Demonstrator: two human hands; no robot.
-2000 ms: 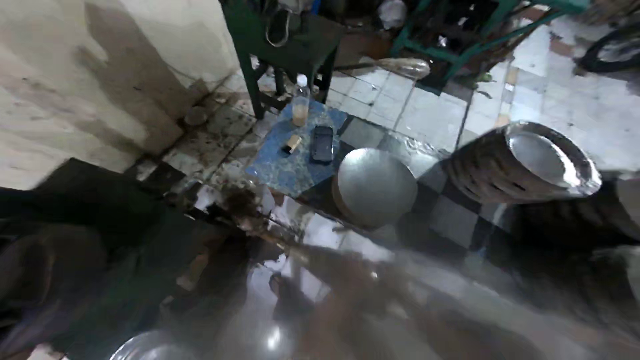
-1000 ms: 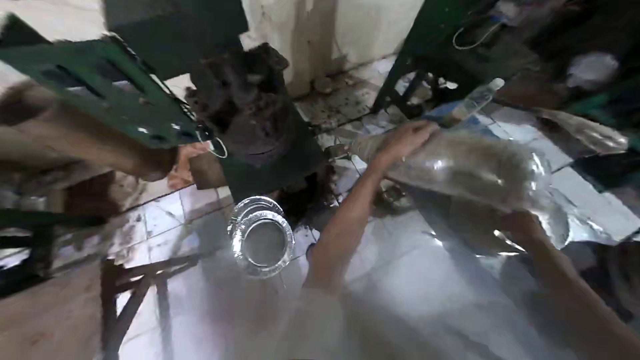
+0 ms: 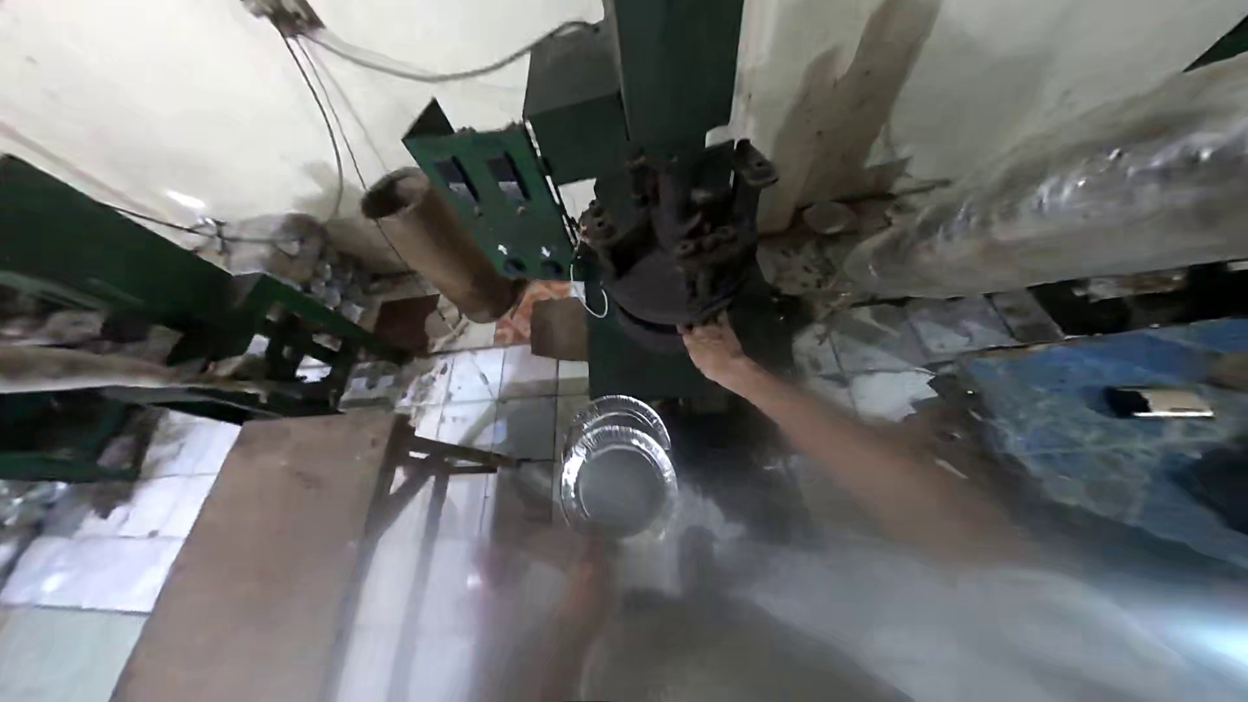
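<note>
My right hand (image 3: 714, 349) reaches to the lower edge of a dark metal press die (image 3: 673, 273), with its fingertips at the rim; whether they grip anything is hidden. The die is part of a green-painted machine (image 3: 678, 78). Below it are two round aluminium foil trays (image 3: 619, 483), overlapping, their crimped rims shining. Near the lower edge of the front tray is my left hand (image 3: 593, 565), badly blurred, so its fingers and any hold on the tray cannot be made out. A blurred grey metallic surface (image 3: 780, 634) fills the bottom of the view.
A green switch panel (image 3: 497, 200) and a brown tube (image 3: 439, 244) stand left of the die. A brown board-topped bench (image 3: 273, 556) is at lower left. On the right are a bulky clear-plastic-covered roll (image 3: 1063, 195) and a blue surface (image 3: 1102, 419). Cables hang along the wall.
A second ago both hands were on a long clear-plastic-covered bundle; now my right hand is at the press die and my left is near the foil trays. The view has swung left.
</note>
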